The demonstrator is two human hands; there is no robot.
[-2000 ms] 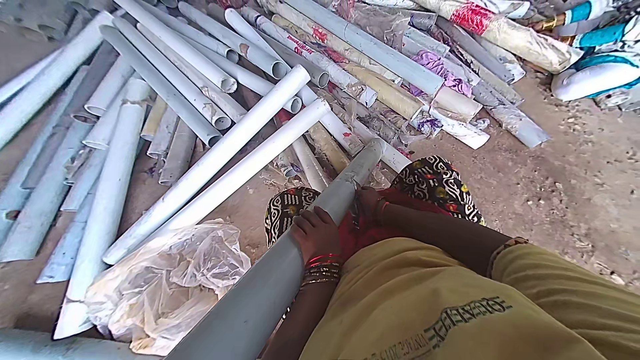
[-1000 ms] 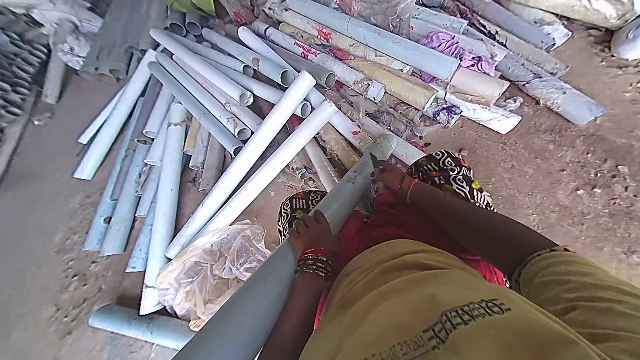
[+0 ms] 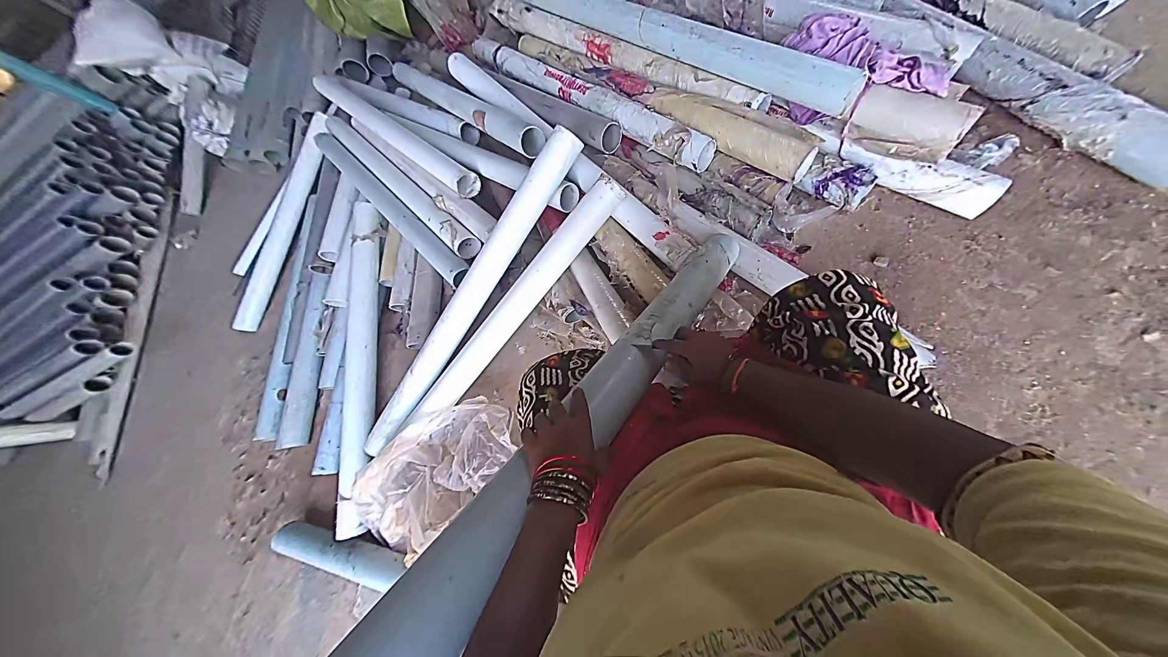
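Note:
A long grey plastic pipe (image 3: 474,547) lies slanting across my lap, from the bottom edge up to its far end among the other pipes. My left hand (image 3: 558,431), with bangles at the wrist, is laid over the pipe's near side, its fingers on the top. Farther up, my right hand (image 3: 698,356) touches the pipe's right side near a dark nick or gap; whether its fingers hold anything small cannot be seen. Two white pipes (image 3: 484,283) lie just left of the grey one, and a crumpled clear plastic bag (image 3: 438,461) is beside my left hand.
Many loose pipes (image 3: 365,319) are heaped ahead and to the left. Film-wrapped pipes (image 3: 748,55) lie at the top, with a purple cloth (image 3: 844,50) on them. A stack of dark pipes (image 3: 73,283) stands at far left. A short pipe piece (image 3: 338,555) rests on the dirt floor.
The view has swung left, bringing the stack of dark pipes into sight. My left hand stays on the grey pipe, and my right hand remains near its upper part.

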